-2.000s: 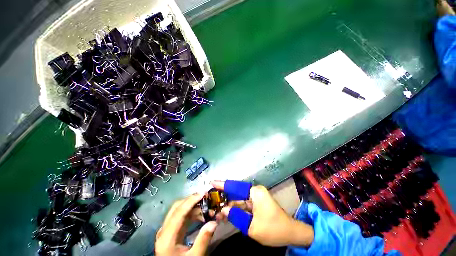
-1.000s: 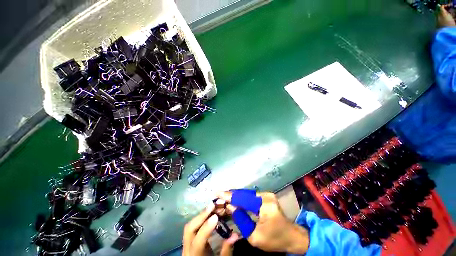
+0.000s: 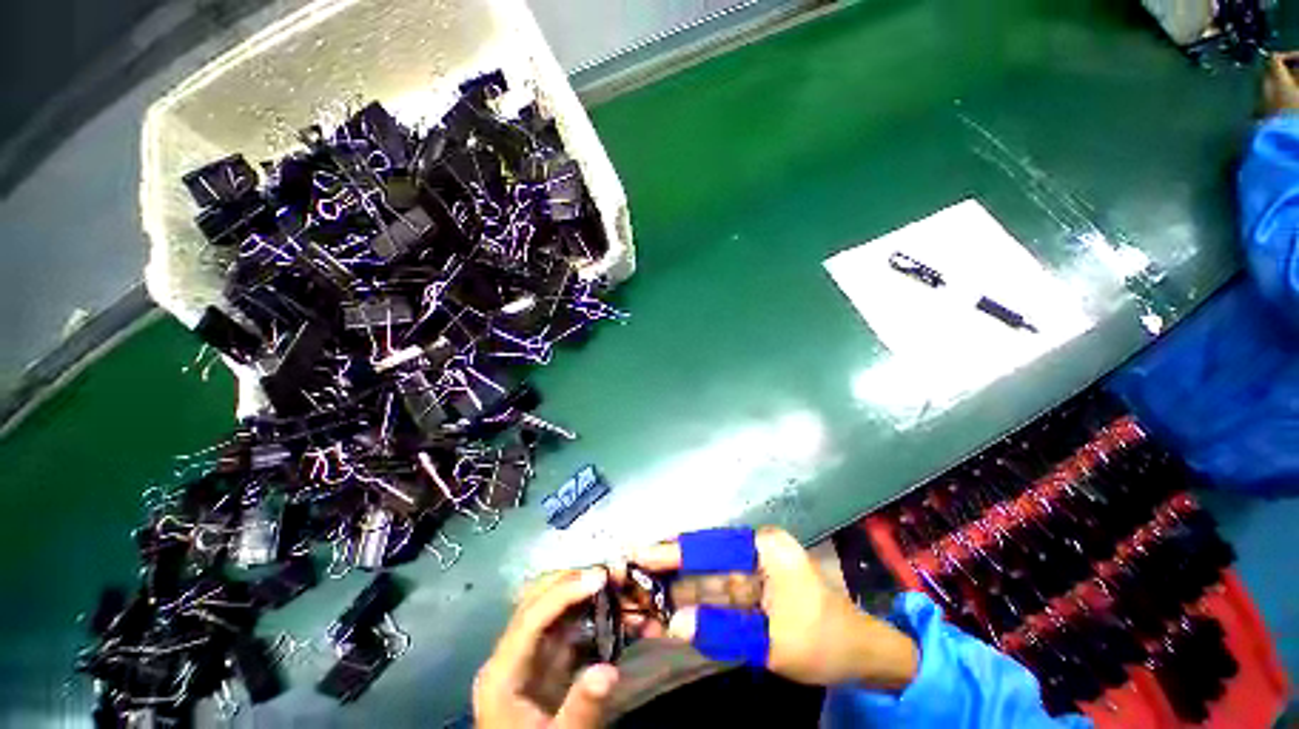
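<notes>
My left hand (image 3: 541,658) is at the bottom centre, its fingers curled round a small black workpiece (image 3: 604,627). My right hand (image 3: 805,610), with blue wraps (image 3: 729,635) on two fingers, comes from the right. Its fingertips pinch the dark piece from the other side, with small shiny edges showing between the hands. The fingers hide most of it, so I cannot tell whether a clip is on it. Loose black binder clips (image 3: 378,313) with silver wire handles lie heaped left of my hands. An odd blue clip (image 3: 576,496) lies just above my hands.
A tipped white bin (image 3: 174,235) spills clips onto the green bench (image 3: 712,257). A white paper (image 3: 983,257) holds two small black items. A red tray (image 3: 1237,598) with rows of black clamped pieces is at lower right. Another person's blue sleeve (image 3: 1272,192) is at the right edge.
The gold-yellow part seen between my fingers two seconds ago no longer shows. My hands have turned the piece, and my right fingers now point straight left. The view has shifted slightly.
</notes>
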